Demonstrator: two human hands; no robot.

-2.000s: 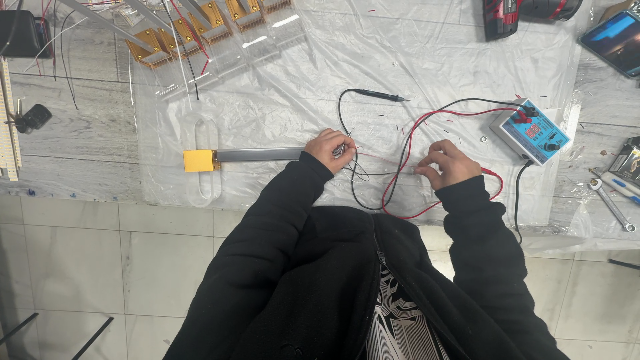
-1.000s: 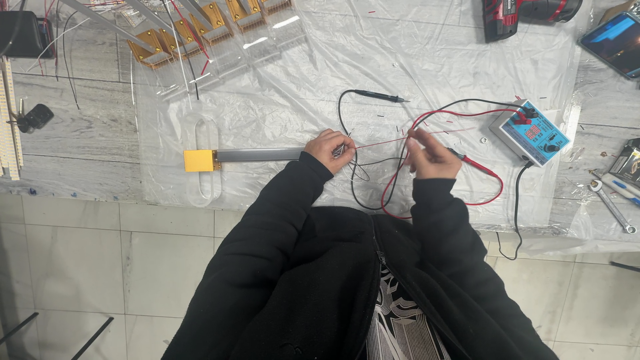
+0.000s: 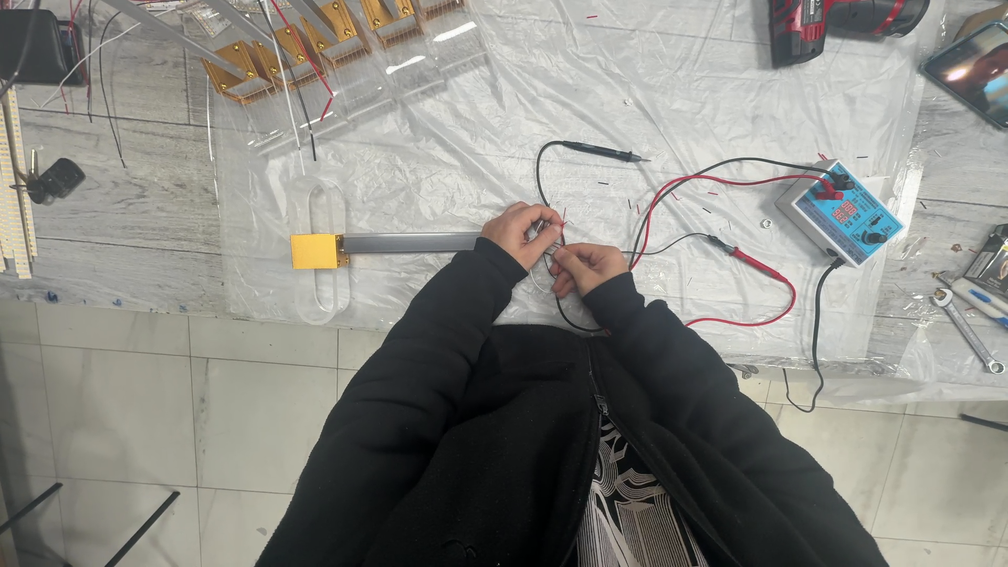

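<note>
My left hand pinches thin wires at the right end of a grey metal bar, whose left end carries a gold-coloured metal block. Close against it on the right, my right hand has its fingertips on the same thin wires; a red strand shows above them. A black test probe lies above my hands. Farther right, a red test probe has its tip end at a dark wire. Red and black leads run to a blue-faced tester with a lit red display.
Gold brackets with clear plastic parts stand at the upper left. A red and black power tool and a phone lie at the upper right, a wrench at the right edge. Plastic sheeting with wire scraps covers the table.
My right hand has moved left, from pulling a thin red strand out to the right, to beside my left hand. The left hand has stayed near the bar's end.
</note>
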